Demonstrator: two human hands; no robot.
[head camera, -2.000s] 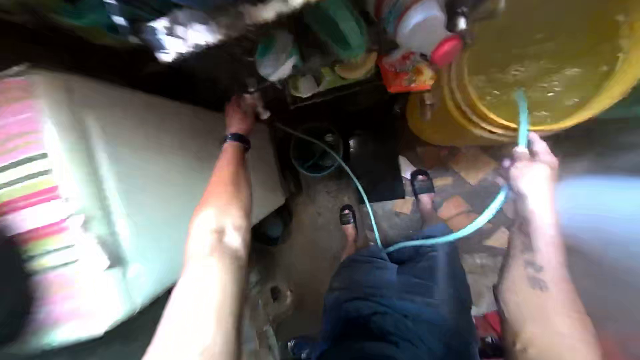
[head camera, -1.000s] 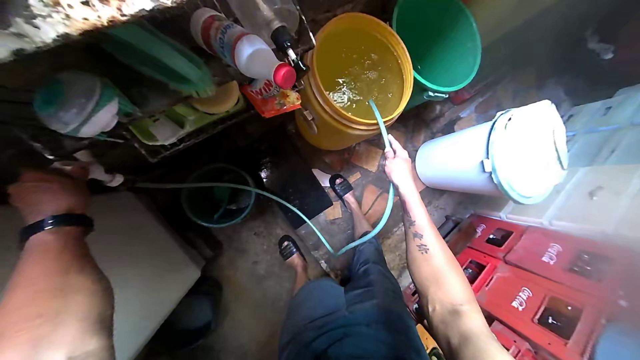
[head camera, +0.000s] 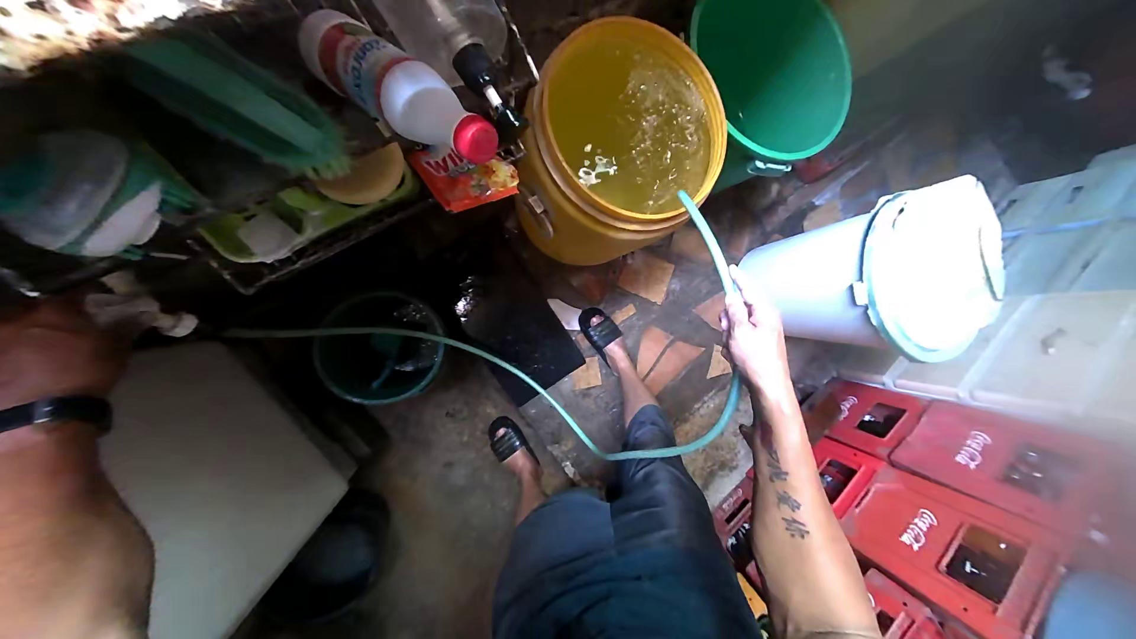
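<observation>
A thin green hose (head camera: 524, 380) runs from a white plastic fitting (head camera: 146, 311) at the far left, loops low over my legs and rises to my right hand (head camera: 753, 333). That hand is shut on the hose near its free end, which rests over the rim of a yellow bucket (head camera: 568, 232). The bucket holds liquid with a bubbling, rippled surface. At the left edge my left hand (head camera: 58, 355), with a black wristband, is beside the white fitting; its fingers are dark and mostly hidden.
A green bucket (head camera: 772, 80) stands behind the yellow one. A white lidded bucket (head camera: 816, 275) and red plastic crates (head camera: 950, 541) are at the right. A shelf at upper left bears a bleach bottle (head camera: 390, 84) and brushes. A dark green bucket (head camera: 380, 390) sits on the floor.
The view has swung toward the right since two seconds ago. My right hand keeps its hold on the hose, whose end stays at the yellow bucket.
</observation>
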